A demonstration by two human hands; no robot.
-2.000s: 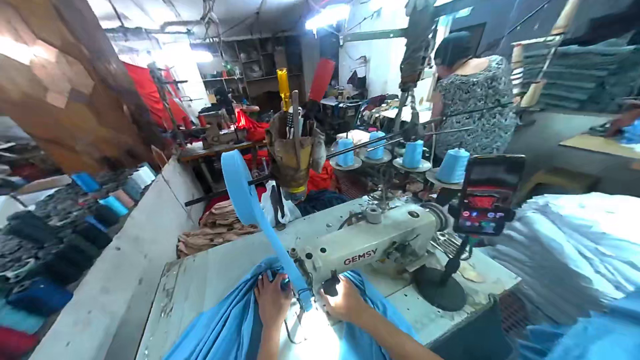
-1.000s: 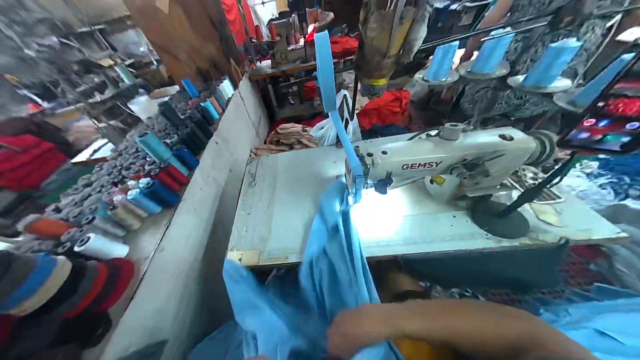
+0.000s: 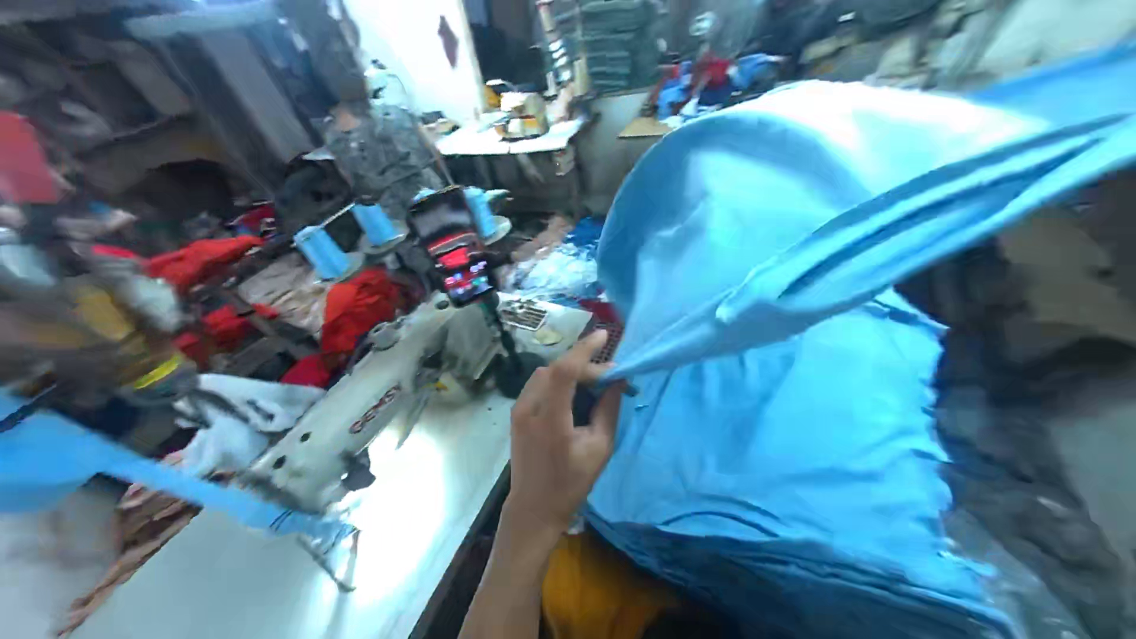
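Note:
My left hand [image 3: 564,426] reaches up from the bottom centre and pinches the corner of a light blue fabric piece [image 3: 763,302] between its fingers. From there the fabric stretches in folds to the upper right edge of the view. My right hand is not in view. Below and behind it lies a stack of light blue fabric [image 3: 799,444] with rough edges. Left of my hand stands a Gemsy sewing machine [image 3: 373,408], its lamp lighting the white table [image 3: 426,532]. A light blue strip [image 3: 177,475] runs to the needle area from the left.
A phone [image 3: 453,248] on a stand rises behind the machine, near light blue thread cones [image 3: 322,253]. Red cloth [image 3: 364,306] lies beyond the machine. Farther back are a white worktable [image 3: 510,139] and a blurred person [image 3: 382,142]. Dark material [image 3: 1029,497] lies right of the stack.
The view has swung far right, from the machine to the fabric stack. One second ago blue fabric hung at the table's front edge by my hand; now my left hand holds a piece above the stack.

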